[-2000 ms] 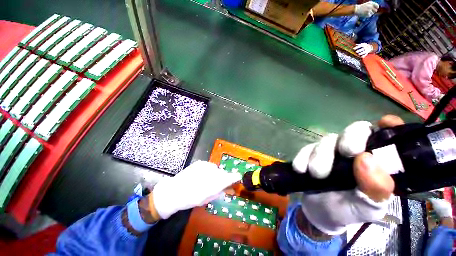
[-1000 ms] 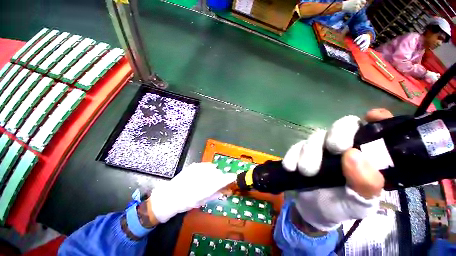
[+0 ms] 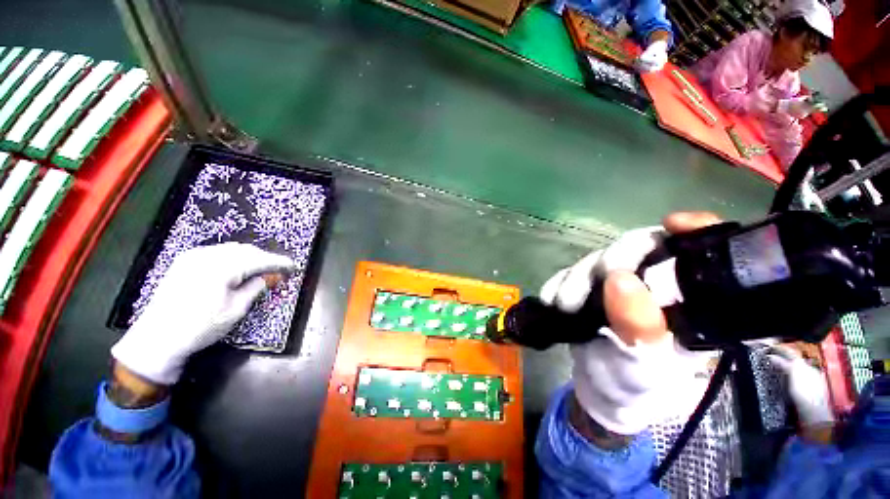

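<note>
The orange-brown fixture (image 3: pixel 337 419) lies in front of me with three green circuit boards in its recesses. My right hand (image 3: pixel 629 331), gloved with bare fingertips, grips the black electric screwdriver (image 3: pixel 683 283); its yellow-ringed tip is at the right end of the top circuit board (image 3: pixel 429 317). My left hand (image 3: pixel 200 302), in a white glove, is over the lower part of the black screw tray (image 3: pixel 314 219), with thumb and index fingertips close together at the silvery screws (image 3: pixel 293 205). Whether a screw is between them cannot be told.
Rows of green-edged bars (image 3: pixel 93 112) lie on a red tray (image 3: pixel 107 190) at the left. A metal upright (image 3: pixel 176 73) stands behind the screw tray. Silvery ribbed sheets (image 3: pixel 698 439) and another person's gloved hand (image 3: pixel 805 385) are at the right. Workers in blue and pink sit across the bench.
My left hand has moved left from the screwdriver tip and top board to the screw tray. The screwdriver has moved slightly in my right hand's grip. The view has shifted right.
</note>
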